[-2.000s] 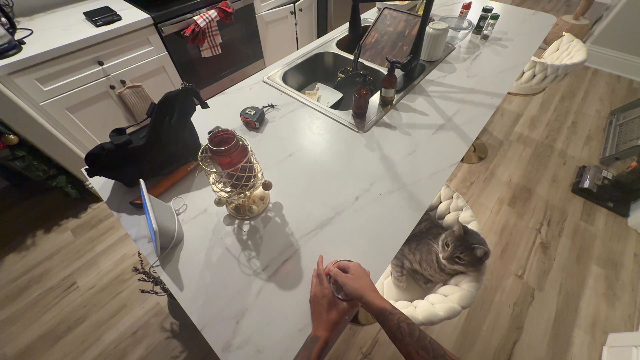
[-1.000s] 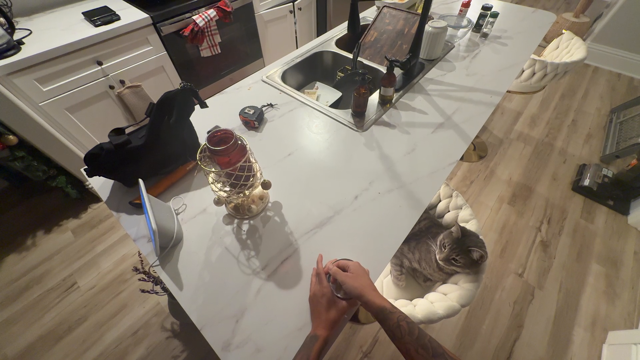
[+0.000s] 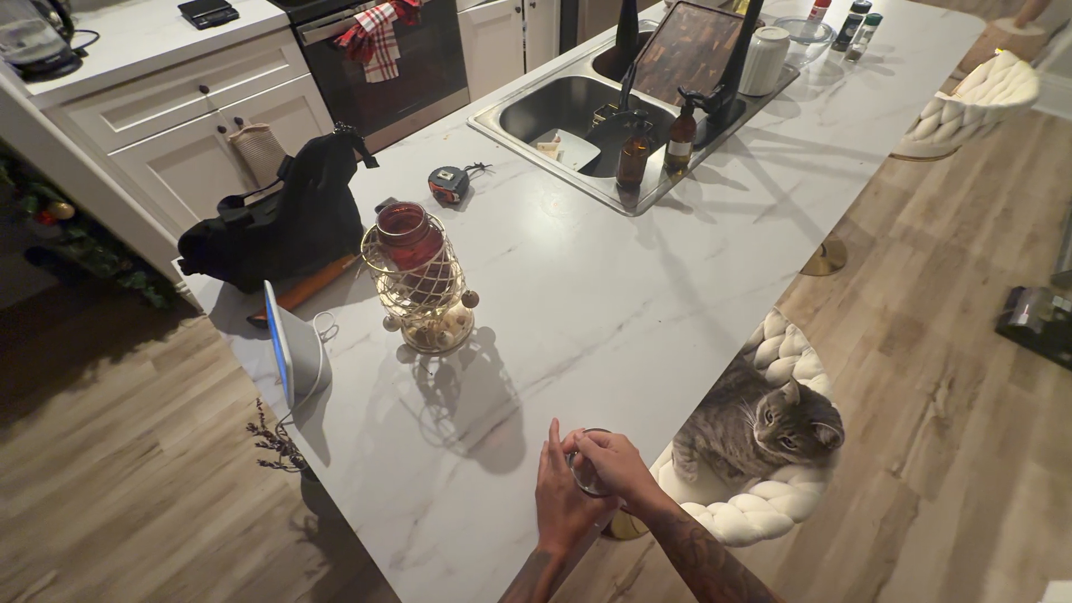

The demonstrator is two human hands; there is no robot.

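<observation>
Near the counter's front edge, my left hand [image 3: 563,494] and my right hand [image 3: 615,465] are together around a small round glass or clear container [image 3: 589,476]. The right fingers lie over its rim; the left palm is against its side, with a finger pointing up. Which hand bears its weight, I cannot tell. Up and to the left of them stands a gold wire candle holder [image 3: 423,293] with a red glass jar [image 3: 409,237] in it. A tape measure [image 3: 450,183] lies beyond that on the white marbled counter [image 3: 586,310].
A black bag [image 3: 293,213], an orange-handled tool [image 3: 314,289] and a smart display [image 3: 293,352] sit at the left. Two amber bottles [image 3: 634,155] stand by the sink [image 3: 519,142]. A gray tabby cat [image 3: 754,423] lies on a white braided chair [image 3: 745,515] beside the counter.
</observation>
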